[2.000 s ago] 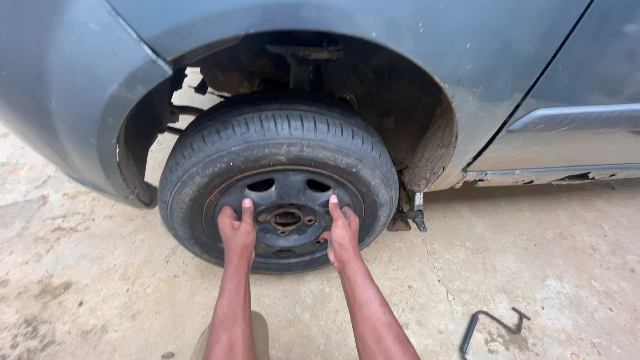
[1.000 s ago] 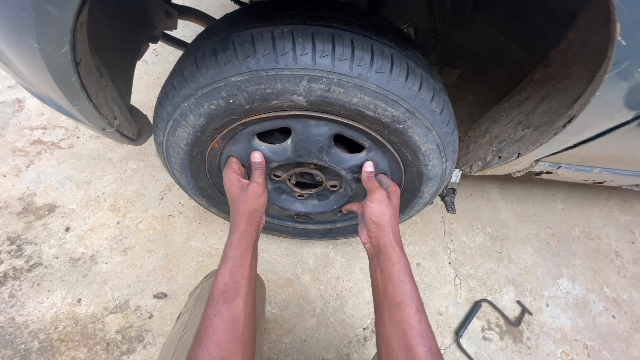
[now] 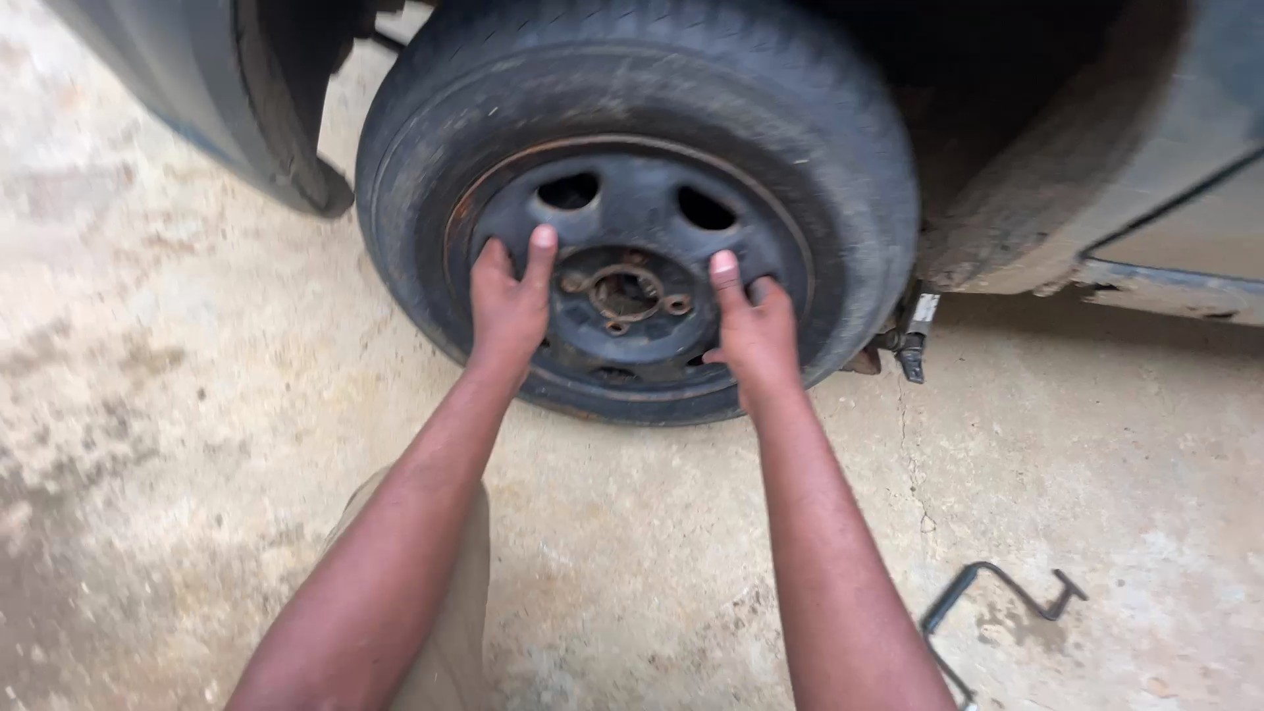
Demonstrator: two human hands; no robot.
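A car wheel with a black steel rim (image 3: 642, 178) and a worn rubber tire (image 3: 632, 99) stands upright in the wheel arch. My left hand (image 3: 512, 301) grips the rim on its left side, fingers hooked into an opening and thumb on the face. On the right side my right hand (image 3: 755, 321) holds the rim in the same manner. Between the hands lies the rusty centre hole (image 3: 626, 293), ringed by several bolt holes. No nuts show in them. What lies behind the wheel is hidden.
The grey car body (image 3: 1165, 197) surrounds the wheel above and at both sides. A jack part (image 3: 913, 341) juts out low, right of the tire. On the stained concrete ground (image 3: 632, 553) lies a bent metal crank handle (image 3: 1007, 583), lower right. My trousered leg (image 3: 459, 592) is below my left arm.
The view has moved closer to the wheel. Both hands keep their hold on the rim. The bolt holes sit at a slightly different angle than a second ago.
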